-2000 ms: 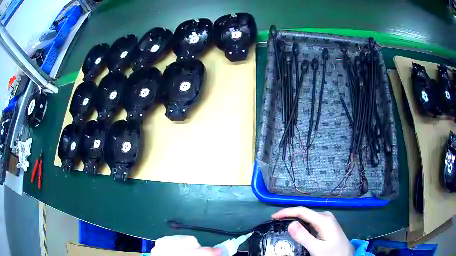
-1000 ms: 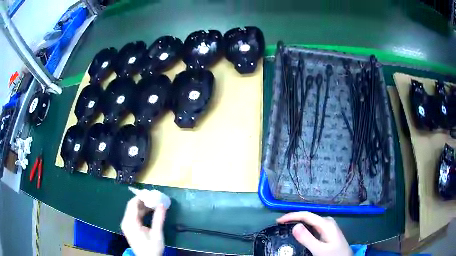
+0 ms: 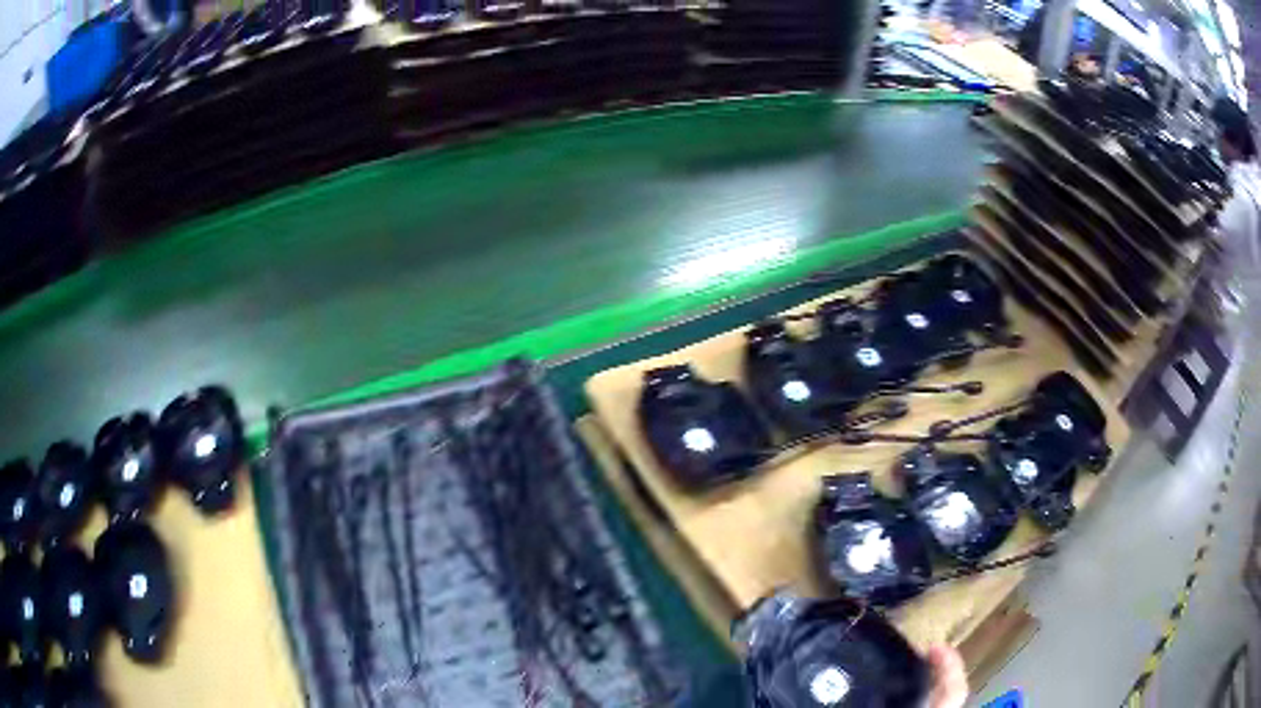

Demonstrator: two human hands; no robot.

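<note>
A glossy black ear cup shell (image 3: 827, 661) with a pale round centre mark is at the bottom edge, over the near edge of the right-hand cardboard. My right hand (image 3: 946, 678) holds it by its right side; only some fingertips show, and the rest is hidden or cut off. Whether a rod sticks out of this shell cannot be told. Boom-fitted ear cups (image 3: 869, 548) lie in two rows on the cardboard sheet (image 3: 747, 533), black rods pointing right. My left hand is out of the picture.
The grey-lined tray (image 3: 450, 553) with black booms stands left of the cardboard. More shells (image 3: 136, 588) lie on cardboard at far left. A shiny green conveyor (image 3: 553, 235) runs behind. Stacked cardboard layers (image 3: 1072, 235) stand at back right. A person's pale sleeve (image 3: 1242, 228) shows at the right edge.
The view has swung right. My right hand has carried the shell from the bench front to the right-hand cardboard. My left hand, earlier holding the white bottle, has left the picture.
</note>
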